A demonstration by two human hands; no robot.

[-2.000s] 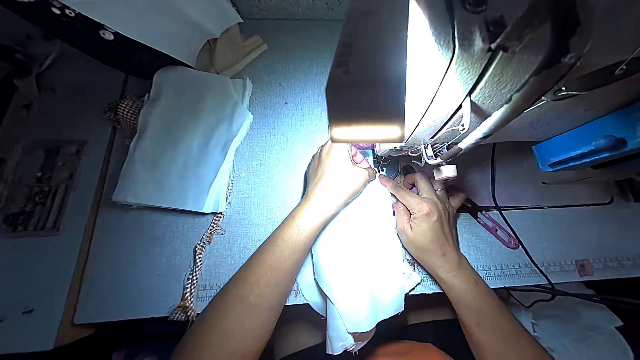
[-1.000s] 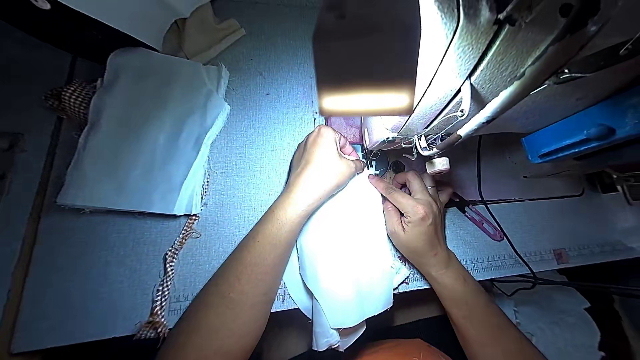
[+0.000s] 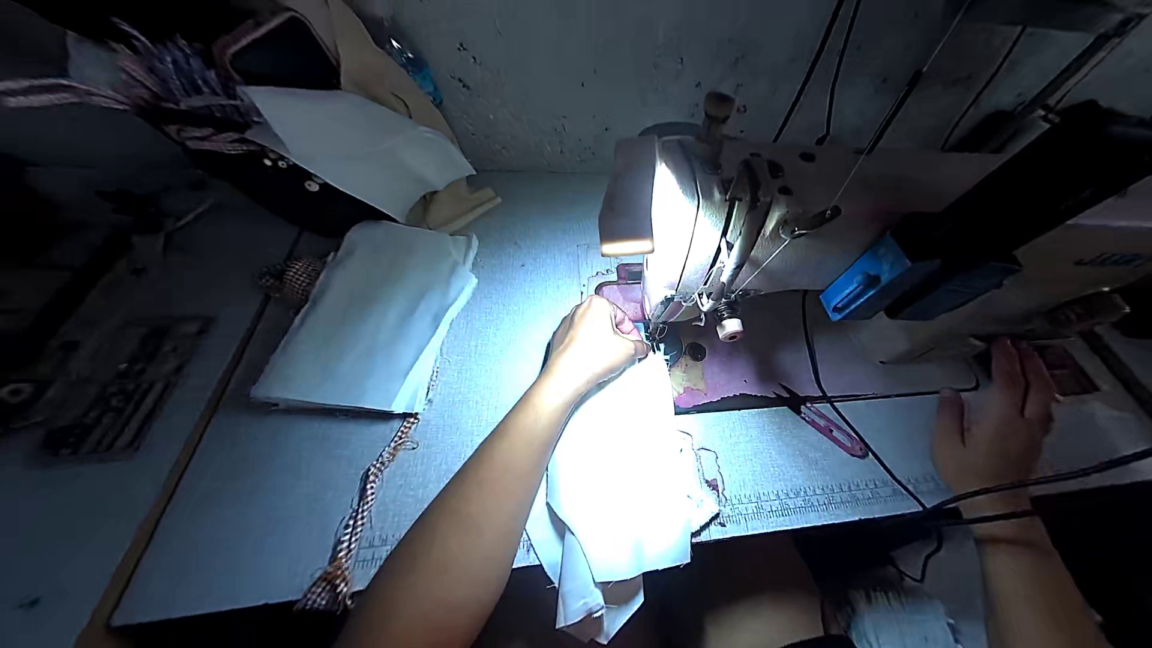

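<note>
White fabric (image 3: 621,477) lies under the lamp of a sewing machine (image 3: 684,216) and hangs over the table's front edge. My left hand (image 3: 594,342) pinches the fabric's upper end close beside the presser foot (image 3: 659,337); its fingertips partly hide the cloth there. Far to the right, my right hand (image 3: 999,423) rests near the base of the machine's column, fingers pointing away from me. Whether it touches a part there is too dark to tell. Thread snips with a pink handle (image 3: 832,430) lie between the hands, right of the fabric.
A stack of white fabric pieces (image 3: 369,324) lies at the left, with a checked braided strip (image 3: 369,504) below it. More cloth (image 3: 360,144) is heaped behind. A blue holder (image 3: 864,279) is on the machine. Black cables (image 3: 1035,486) cross near my right wrist.
My right hand has left the fabric by the needle and moved far right to the machine's column. My left hand stays at the presser foot. The view has pulled back and tilted up.
</note>
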